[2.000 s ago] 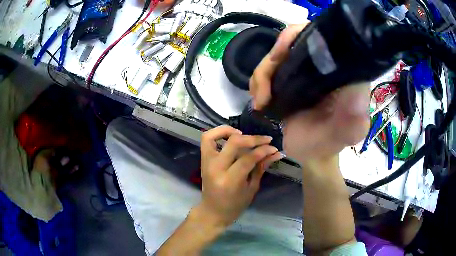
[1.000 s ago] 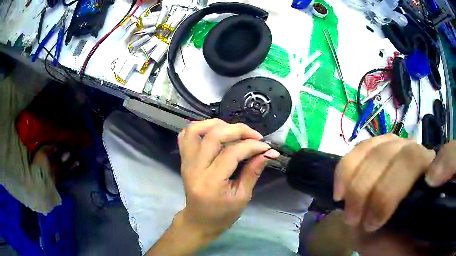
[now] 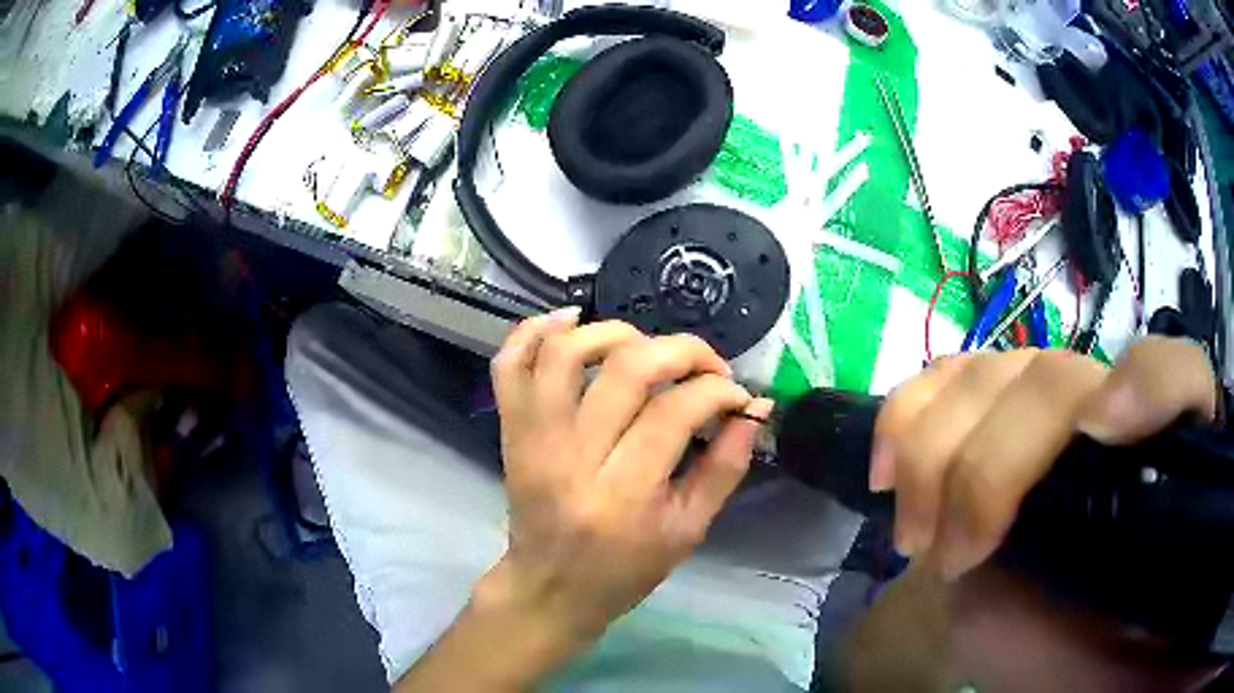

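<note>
The black over-ear headphones [image 3: 485, 224] lie on the bench edge. One cup has a padded ring [image 3: 642, 119]; the other is an open black disc [image 3: 693, 282] with small holes and a metallic centre. My right hand [image 3: 1001, 447] grips the thick black electric screwdriver [image 3: 828, 447], held level, its tip pointing left. My left hand [image 3: 623, 454] is just below the open disc, its thumb and fingertips pinched at the screwdriver's tip. A tiny part at the fingertips is too small to make out.
Silver battery packs with yellow tape [image 3: 406, 115] lie left of the headphones. Blue-handled cutters [image 3: 165, 122] lie at the far left. Tweezers [image 3: 909, 163] and white strips [image 3: 826, 203] lie on green tape. More tools and wires [image 3: 1015, 291] are at the right. A blue bin [image 3: 108, 609] is on the floor.
The screwdriver has come down from over the headphones, uncovering the open disc, and now points at my left fingertips. Over the last second both hands have shifted only slightly.
</note>
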